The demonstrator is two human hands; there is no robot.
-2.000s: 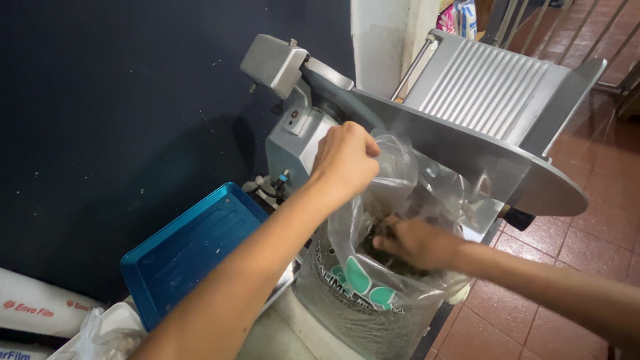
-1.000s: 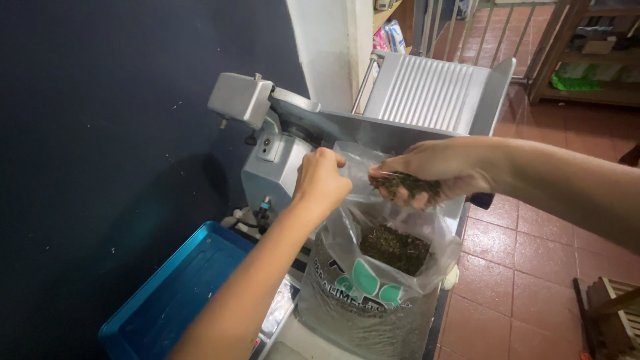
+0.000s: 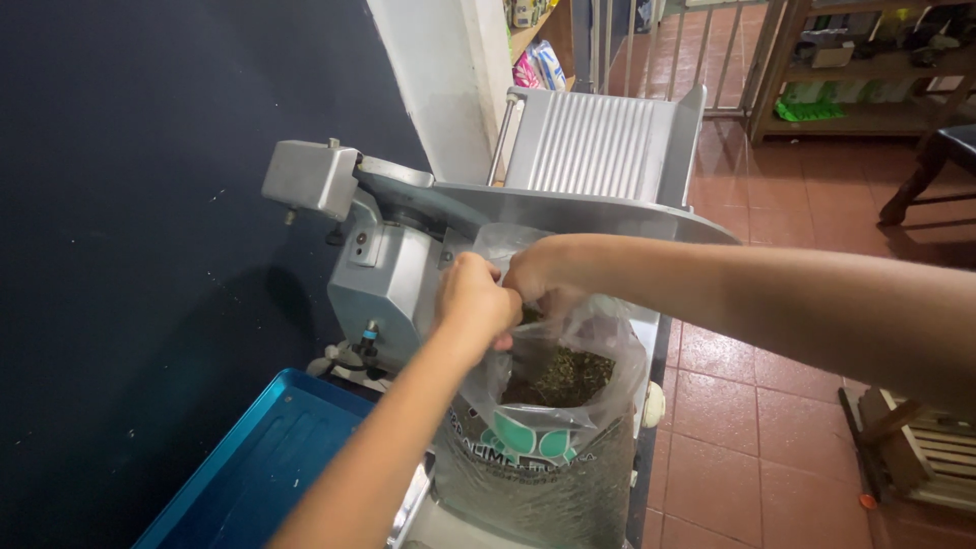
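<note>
A large clear plastic bag point(image 3: 534, 473) with green leaf print and writing stands full of dried herb point(image 3: 568, 377), its mouth open. My left hand point(image 3: 476, 297) grips a smaller clear plastic bag point(image 3: 507, 238) above it, the fingers closed on its edge. Right beside it, my right hand point(image 3: 545, 274) has its fingers down inside the small bag's mouth, where a little herb shows below them. Whether that hand still holds herb is hidden. Both hands are nearly touching.
Behind the bags stands a metal meat slicer point(image 3: 389, 282) with a ribbed carriage point(image 3: 595, 145). A blue tray point(image 3: 259, 450) lies at lower left by the dark wall. Farther off are a metal gate point(image 3: 671, 53), a wooden shelf point(image 3: 846, 130) and a slatted wooden crate point(image 3: 915, 442).
My right hand was in the large bag, then came up holding a handful of herb, and is now at the small bag beside my left hand. The view has shifted right.
</note>
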